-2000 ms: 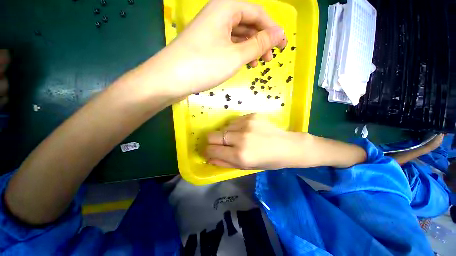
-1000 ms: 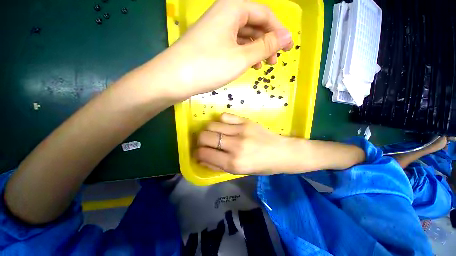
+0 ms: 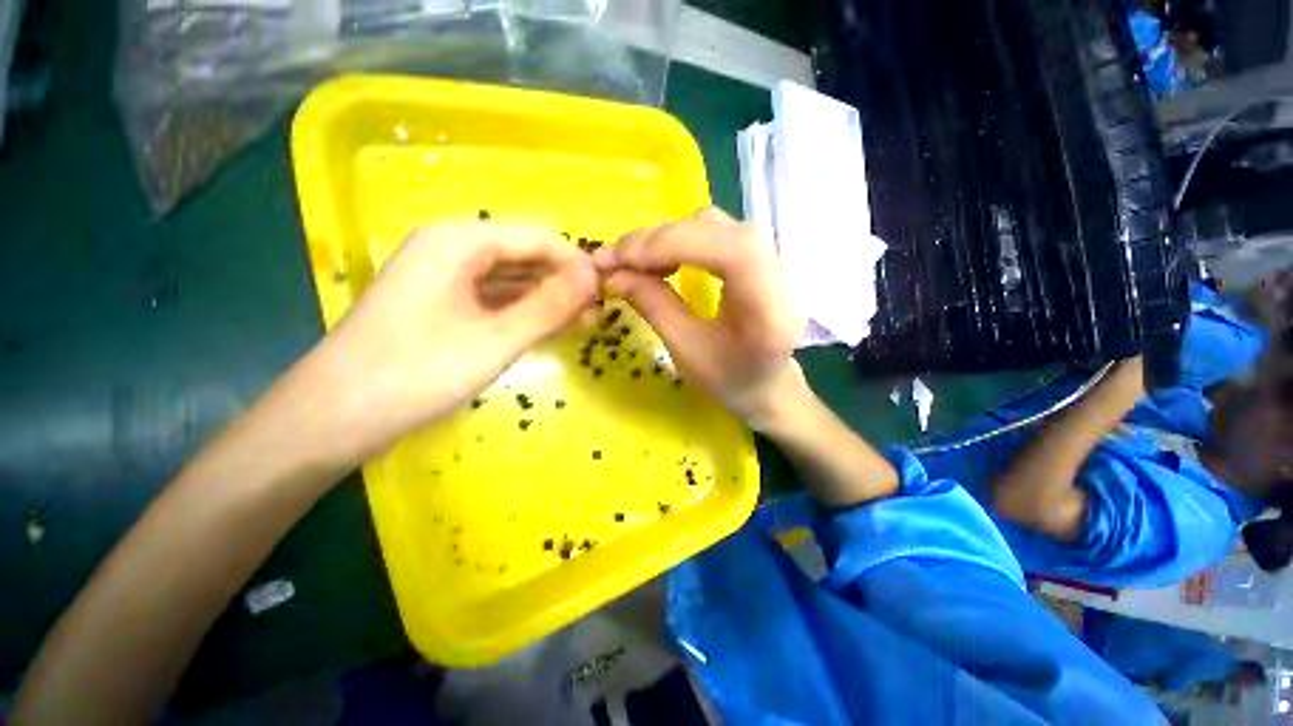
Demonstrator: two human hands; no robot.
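Observation:
The yellow tray [image 3: 426,635] lies on the green bench in front of me. Small dark round parts [image 3: 610,341] are scattered in it, some grouped near the middle, others towards its lower end. Tiny brownish specks lie at its lower left. My left hand [image 3: 447,319] reaches in from the left and my right hand [image 3: 730,319] from the right. Their thumbs and forefingers are pinched together and meet above the upper middle of the tray. A tiny dark part seems to be between the fingertips, mostly hidden by them.
A clear plastic bag [image 3: 383,40] with brownish contents lies beyond the tray. White stacked sheets or trays [image 3: 823,192] stand right of it, then a tall black stack [image 3: 978,185]. A paper label [image 3: 270,596] lies at left. A person in blue [image 3: 1134,489] is at the right.
My view has shifted, showing the tray further left and the bag beyond it. My right hand has left the tray's lower end and met my left hand's fingertips.

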